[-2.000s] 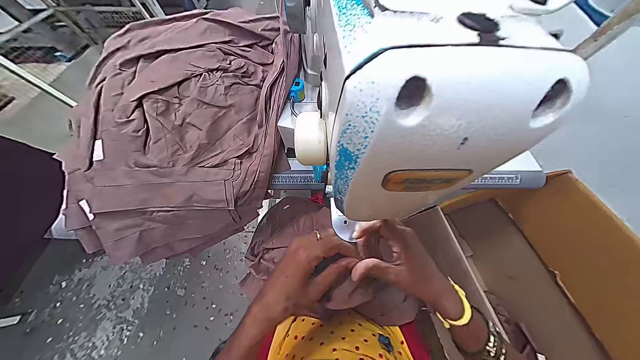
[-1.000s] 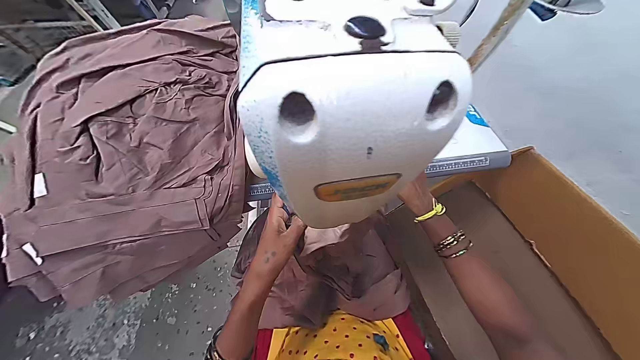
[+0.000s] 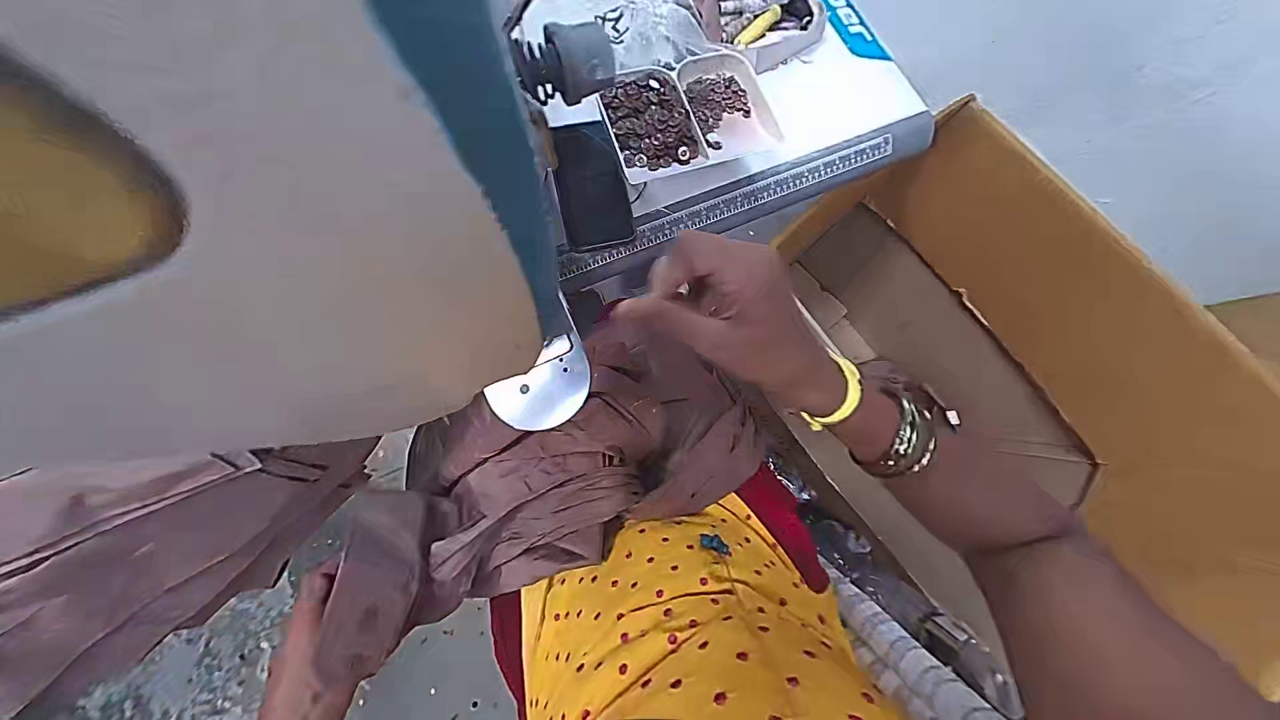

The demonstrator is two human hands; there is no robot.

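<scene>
A brown garment (image 3: 540,490) lies bunched over the lap, below the rounded metal guard (image 3: 545,390) of a white and blue sewing machine (image 3: 300,250). My left hand (image 3: 320,640), at the lower left, holds a part of that garment, which hides most of the fingers. Above the garment's right side, my right hand (image 3: 725,310) is raised with thumb and fingertips pinched together, beside the machine's table edge. Blur hides whether anything small is between those fingertips. A yellow band and bangles circle the right wrist.
Two white trays of buttons (image 3: 650,120) sit on the machine table, near a dark flat object (image 3: 592,185) and a printed ruler strip (image 3: 800,185). An open cardboard box (image 3: 1060,260) stands at the right. More brown garments (image 3: 130,560) hang at the left.
The view has swung and come closer to the machine. My hands, together at the garment two seconds ago, are now apart, the left one low at the left. The button trays have come into view.
</scene>
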